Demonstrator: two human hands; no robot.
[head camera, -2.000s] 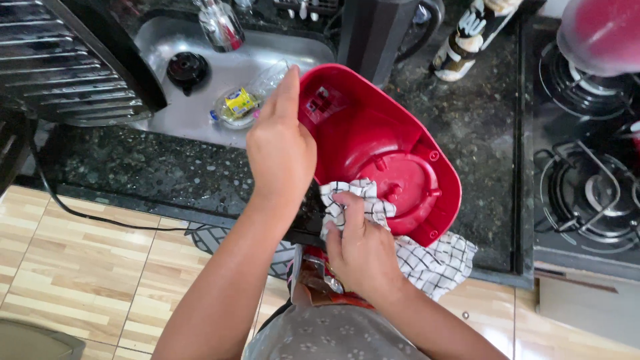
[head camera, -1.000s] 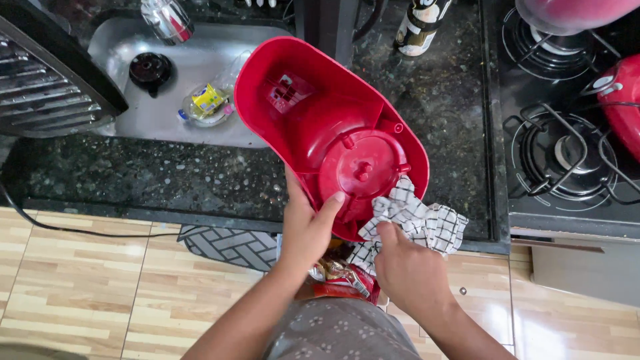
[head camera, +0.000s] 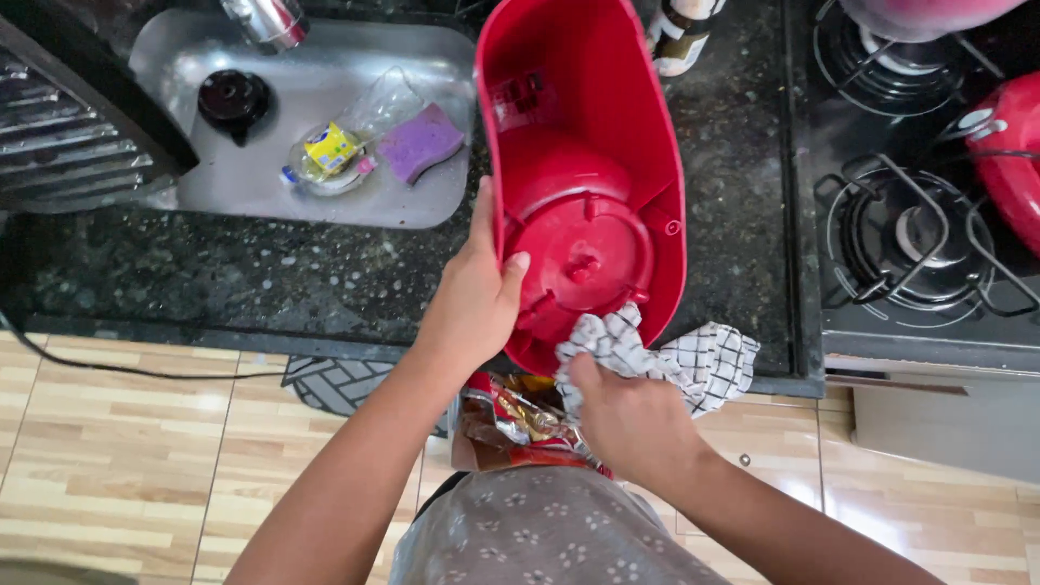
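Note:
A hollow red plastic housing (head camera: 597, 97), its open side facing up toward me, is tilted over the dark granite counter edge beside the sink. My left hand (head camera: 474, 301) grips its left wall, thumb inside the rim and the other fingers outside. Bunched in my right hand (head camera: 638, 418) is a white cloth with a black check (head camera: 711, 366), pressed against the housing's lower rim. Part of the cloth hangs loose to the right. Inside the housing are a round moulded base and a small label.
The steel sink (head camera: 325, 207) at left holds a purple sponge (head camera: 422, 142), a clear bottle with a yellow label (head camera: 329, 154) and a black plastic part (head camera: 233, 101). A gas stove (head camera: 918, 236) stands right. Below the counter edge is a container of wrappers (head camera: 528, 418).
My left hand has gone from above the housing to its left side. The housing has turned more upright in view, and the purple sponge in the sink now shows.

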